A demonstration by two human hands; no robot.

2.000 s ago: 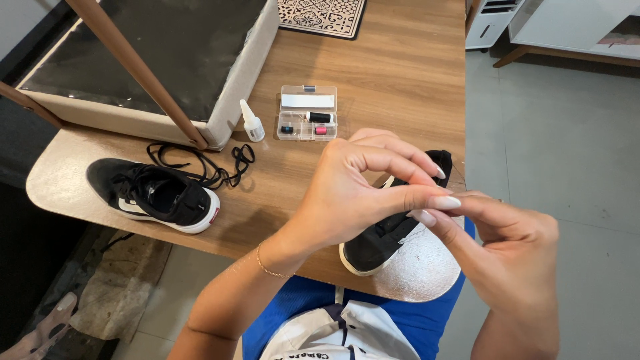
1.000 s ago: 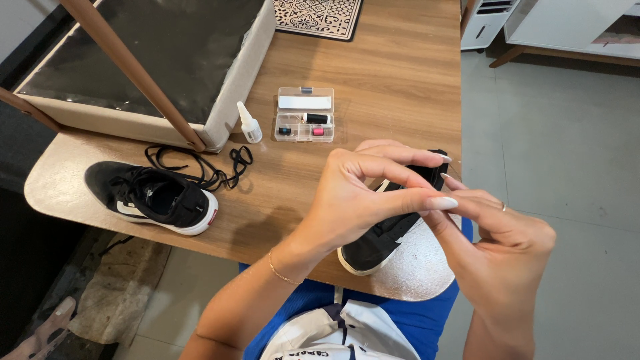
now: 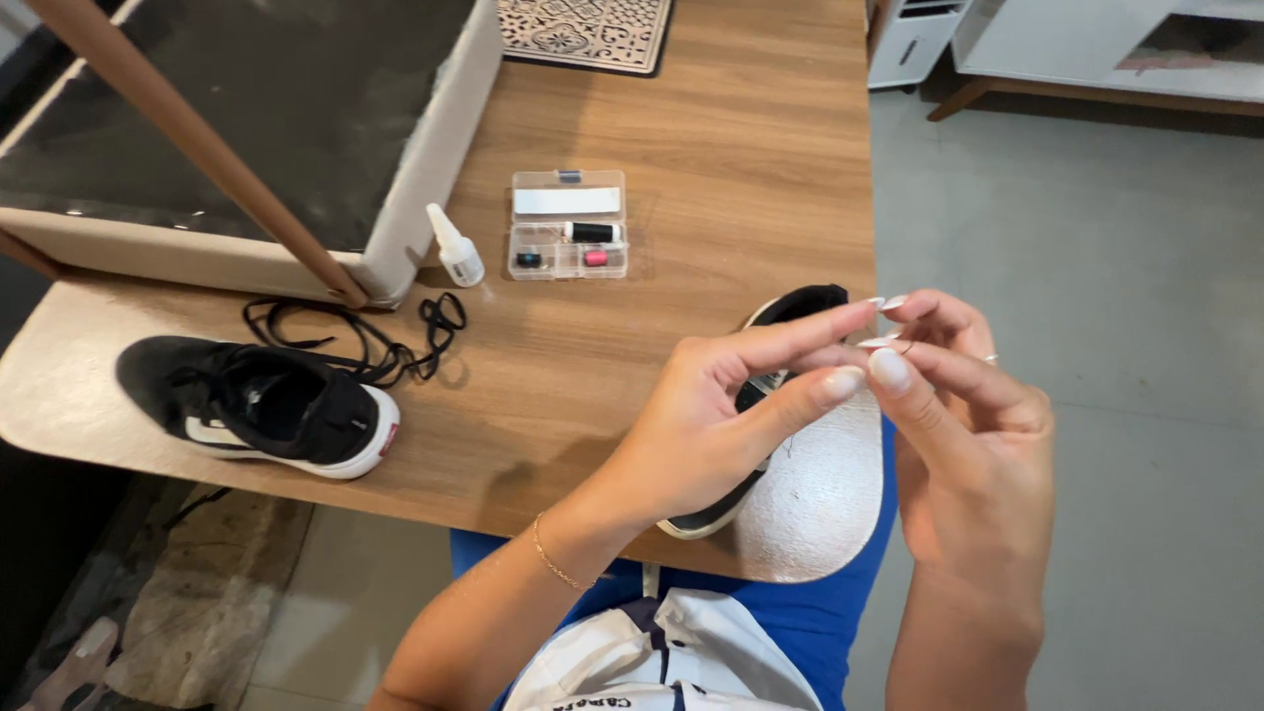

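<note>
My left hand [image 3: 691, 425] and my right hand [image 3: 973, 434] meet by their fingertips above the table's near right corner. A dark thread seems to show at the fingers; whatever they pinch is too fine to make out. Beneath my left hand lies a black shoe [image 3: 706, 518], largely hidden by it. Another black shoe with a white sole [image 3: 370, 444] rests at the left, beside loose black shoelaces [image 3: 380, 360]. Farther back, a clear plastic sewing box [image 3: 568, 269] lies open, with a black thread spool [image 3: 592, 233] and a pink thread spool [image 3: 594, 258] inside. A white nozzle bottle [image 3: 460, 259] stands left of it.
An upturned upholstered piece with wooden legs [image 3: 425, 148] takes up the back left of the wooden table [image 3: 750, 148]. A patterned mat [image 3: 588, 30] lies at the far edge. Beyond the grey floor [image 3: 1136, 247] stands a white cabinet [image 3: 1047, 39].
The fingers of both hands have shifted: my left index finger is now straighter, and the fingertips of both hands meet side by side. The shoes, box and bottle have stayed put.
</note>
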